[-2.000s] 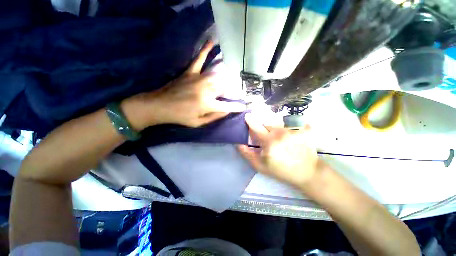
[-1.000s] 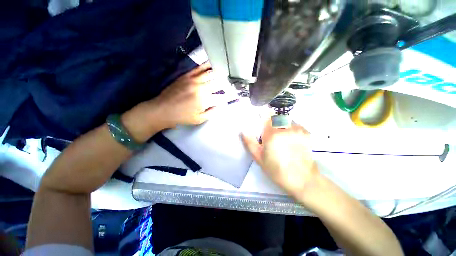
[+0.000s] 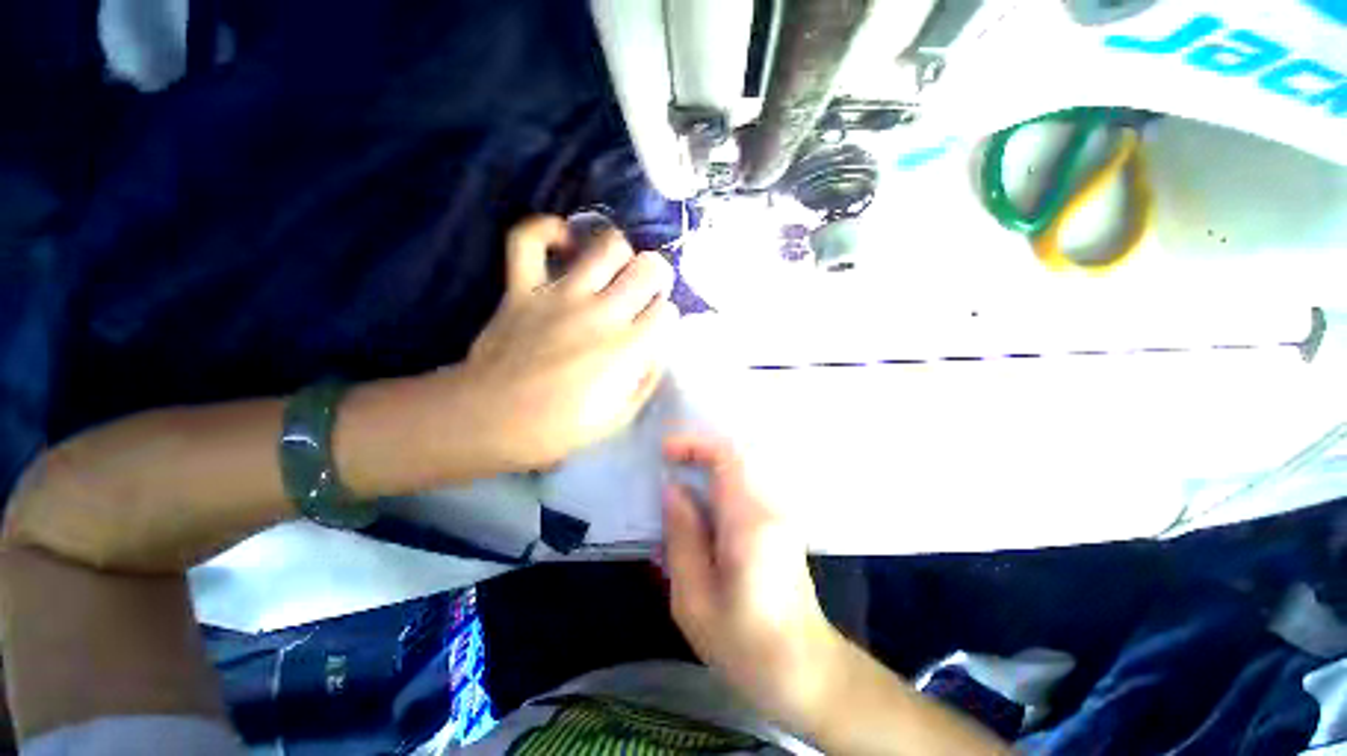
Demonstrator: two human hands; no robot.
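Observation:
My left hand (image 3: pixel 569 347) is bent over cloth just left of the needle area, with its fingers curled on navy cloth and the white pocketing. My right hand (image 3: pixel 731 554) is at the table's front edge, fingers closed on the lower part of the white pocketing (image 3: pixel 606 495). The pocketing runs between the two hands, with a dark strip (image 3: pixel 561 529) on it. The presser foot and needle area (image 3: pixel 706 185) is brightly lit, and a bit of navy cloth shows beside it. Fine details there are washed out by glare.
The sewing machine head (image 3: pixel 643 89) stands above the needle area. Scissors (image 3: pixel 1093 244) with green and yellow loops lie on the bed at right. A dark guide line (image 3: pixel 1019 356) crosses the white bed. Navy garment cloth (image 3: pixel 281 207) is heaped at left. More navy cloth (image 3: pixel 1182 650) lies below the edge at right.
My right hand has moved from beside the foot down to the table's front edge. My left hand's fingers have curled up. The pocketing has shifted and bunched between my hands. The view has shifted.

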